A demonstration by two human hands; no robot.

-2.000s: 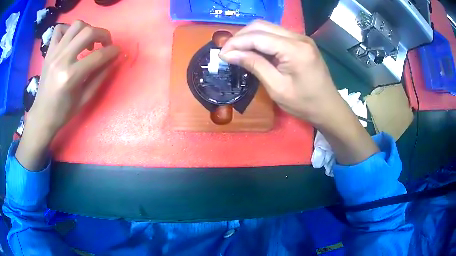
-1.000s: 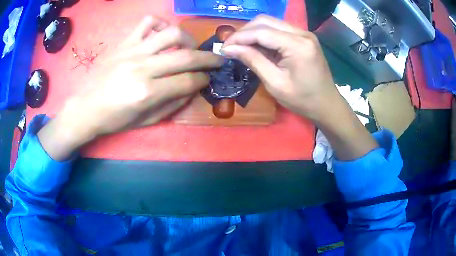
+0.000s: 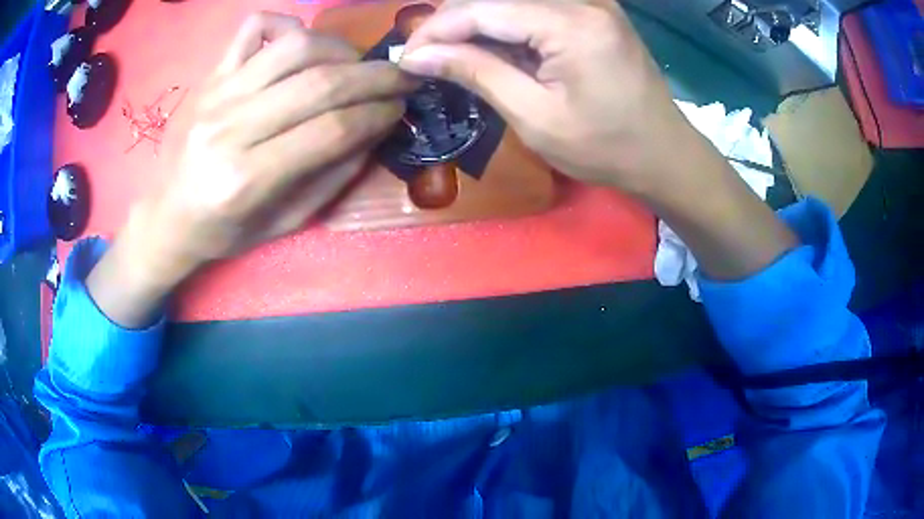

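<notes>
The dark round housing point(image 3: 444, 127) sits in the dark ring nest of the orange-brown fixture point(image 3: 496, 193), between two reddish-brown knobs point(image 3: 434, 186). A small white block point(image 3: 396, 53) shows at the housing's upper left, partly hidden by fingers. My right hand point(image 3: 567, 86) pinches at this block with thumb and index finger. My left hand point(image 3: 279, 142) reaches over the fixture's left side, its fingertips at the block and the housing's left edge. Whether the left fingertips grip anything is hidden.
Several dark round housings with white tops point(image 3: 69, 201) stand at left beside a blue bin point(image 3: 28, 152). Thin reddish wire scraps point(image 3: 150, 120) lie on the red mat point(image 3: 426, 269). At right are crumpled white paper point(image 3: 724, 137), cardboard point(image 3: 826, 142) and a metal tray point(image 3: 800, 51) with dark silvery bits.
My left hand has come from the mat's left side to the housing, beside my right hand. My right hand stays at the white block. The view has shifted, so the fixture sits higher.
</notes>
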